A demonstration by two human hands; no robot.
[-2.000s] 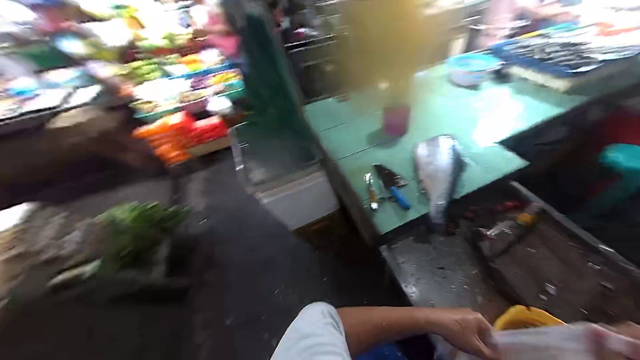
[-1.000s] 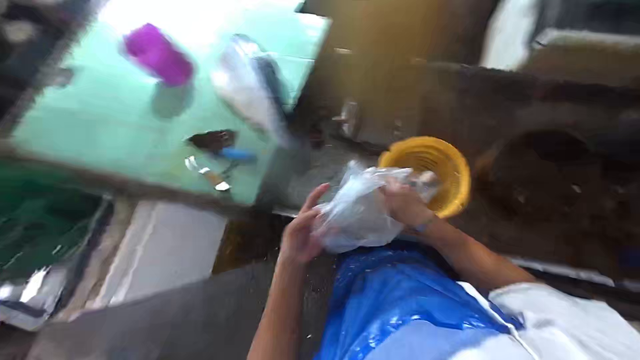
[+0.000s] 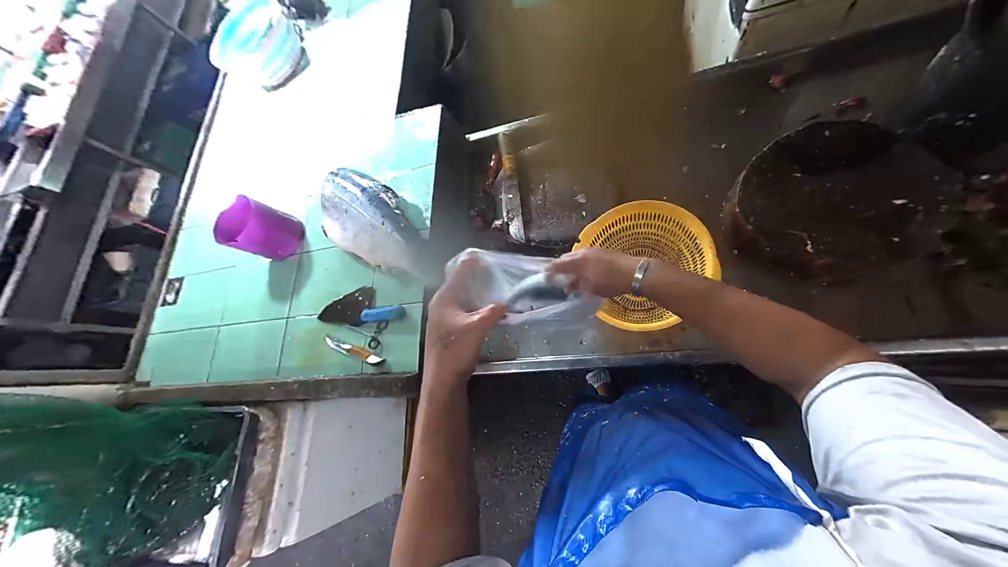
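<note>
My left hand (image 3: 465,315) grips the left side of a clear plastic bag (image 3: 504,272), its fingers partly behind the film. On the bag's right side, my right hand (image 3: 602,272) is closed on a silvery piece of fish (image 3: 539,291) that lies at the bag's mouth; how far inside it is cannot be told. Behind and below the right wrist stands a yellow plastic basket (image 3: 654,228). Left of the hands, on green tiles, a large silver fish (image 3: 366,216) lies beside a purple plastic cup (image 3: 260,228).
A blue-handled cleaver-like blade (image 3: 354,307) and a small wooden-handled knife (image 3: 354,349) lie near the tiled counter's front edge. Another knife (image 3: 510,189) rests on the wet metal worktop. A round chopping block (image 3: 827,205) stands at right. Green netting (image 3: 118,465) is at lower left.
The view has swung strongly toward the worktop. Since one second ago, my right hand has moved from the basket side in toward the bag, and a fish piece now shows at it.
</note>
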